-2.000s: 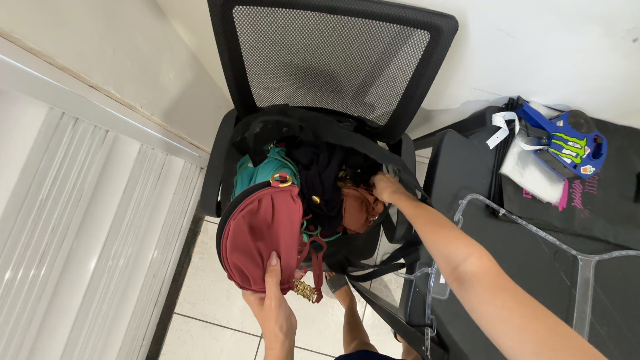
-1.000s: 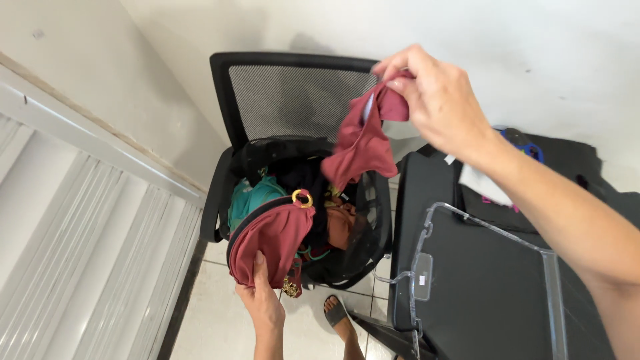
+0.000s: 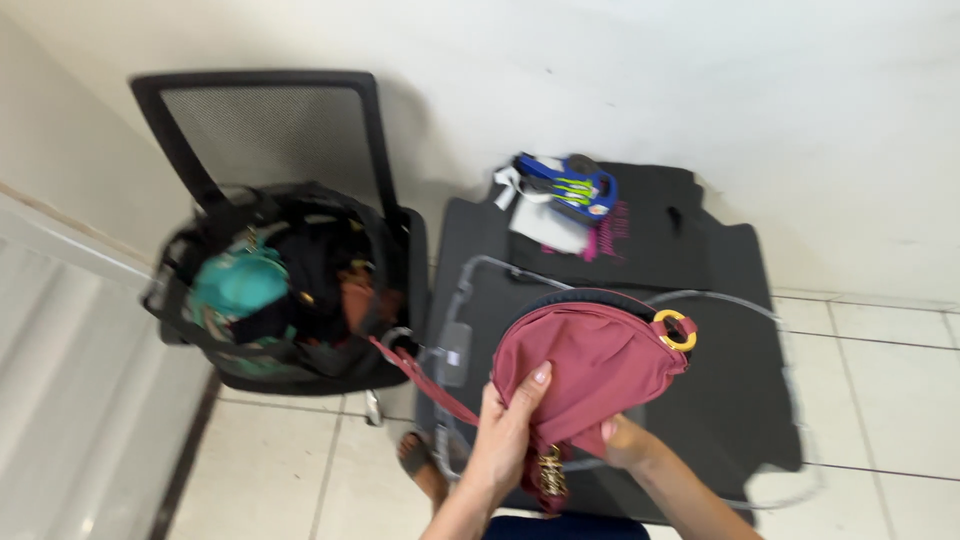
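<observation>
A dark-red fabric bikini top (image 3: 585, 360) with a padded cup, a gold ring and a gold bead ornament is between my hands, over the black tabletop. My left hand (image 3: 514, 420) grips the cup's lower left edge, thumb on top. My right hand (image 3: 634, 442) pinches fabric at its lower right; those fingers are partly hidden beneath. A red strap trails left toward the black mesh bag (image 3: 300, 360), which holds teal (image 3: 240, 281), black and rust-brown garments. A clear plastic hanger frame (image 3: 457, 300) lies on the tabletop, partly under the bikini top.
The bag sits on a black mesh-backed office chair (image 3: 367, 142) at the left. A blue tape dispenser (image 3: 577, 187), white material (image 3: 547, 225) and a black printed bag (image 3: 652, 240) lie at the table's back. A white wall stands behind; my sandalled foot is on the floor tiles.
My hands and the red bikini top have moved from over the bag to over the black table. My right hand has come down from holding red fabric high. The view has shifted right.
</observation>
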